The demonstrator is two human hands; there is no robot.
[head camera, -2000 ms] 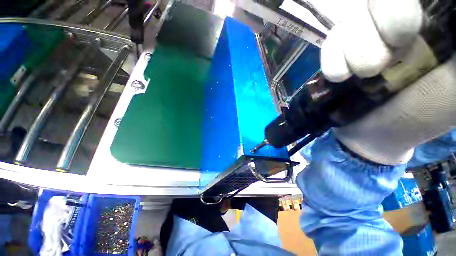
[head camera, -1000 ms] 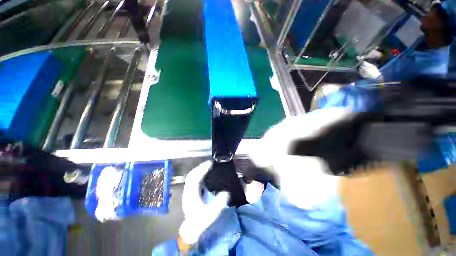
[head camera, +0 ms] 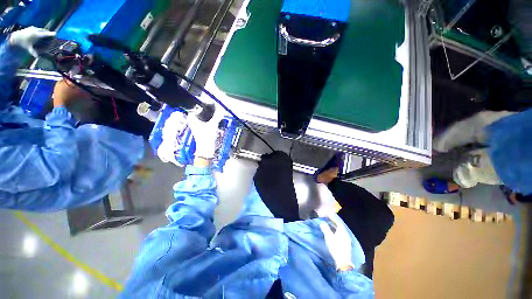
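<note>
The blue enclosure (head camera: 315, 8) stands on the green mat (head camera: 368, 82), with its black end panel (head camera: 304, 73) and silver handle (head camera: 309, 41) facing me. My left hand (head camera: 204, 135), in a white glove, is over the blue screw bin (head camera: 224, 143); its fingers are unclear. A long black tool, apparently an electric screwdriver (head camera: 160, 82), slants down to the top of this hand; whether I hold it cannot be told. My right hand (head camera: 337, 240), also gloved, is low by my body, away from the enclosure. Its grip is unclear.
A white cloth or bag (head camera: 171, 137) lies beside the screw bin. A thin black cord crosses the mat station's near left corner. Another worker (head camera: 76, 152) is at the left by another blue box (head camera: 96, 23) and rollers. A person's sleeve and a cardboard-topped pallet (head camera: 443, 251) are at the right.
My right hand has left the enclosure's end and dropped to my body, without the screwdriver it held. My left hand has moved to the screw bin. The view has shifted down.
</note>
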